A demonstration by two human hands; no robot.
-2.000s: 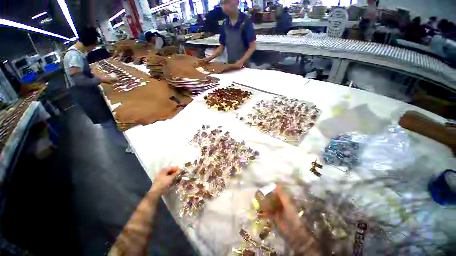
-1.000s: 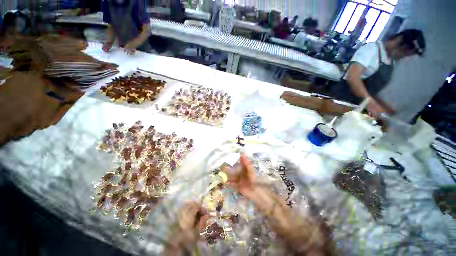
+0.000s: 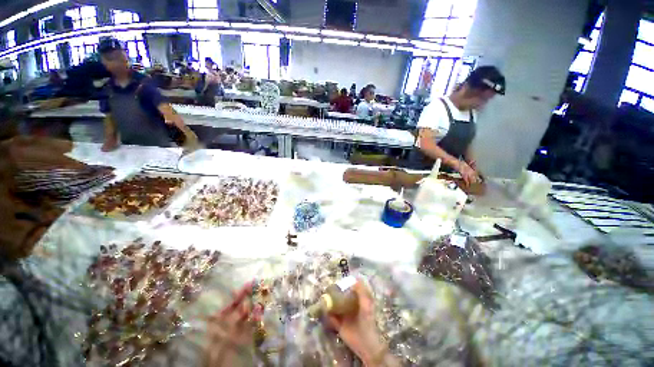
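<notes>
My right hand (image 3: pixel 356 322) is closed around a tan-brown handheld piece (image 3: pixel 343 299) with a white patch, low in the middle of the view. My left hand (image 3: pixel 233 322) is to its left, blurred, with the fingers near a small dark-red bit; whether it holds anything cannot be told. Brown tabs with shiny parts (image 3: pixel 147 294) lie in a broad patch left of my left hand. More small pieces on clear plastic (image 3: pixel 401 322) lie around and right of my right hand, blurred.
Farther back are a darker tab batch (image 3: pixel 136 195), a paler batch (image 3: pixel 231 201), a silver-blue cluster (image 3: pixel 307 215), a blue round pot (image 3: pixel 396 212) and a long brown bundle (image 3: pixel 373 177). A dark bagged pile (image 3: pixel 459 264) lies right. Two people stand across the table.
The view has swung right and lifted, showing more of the room and the right side. My right hand still holds the tan-brown piece. My left hand shows beside it.
</notes>
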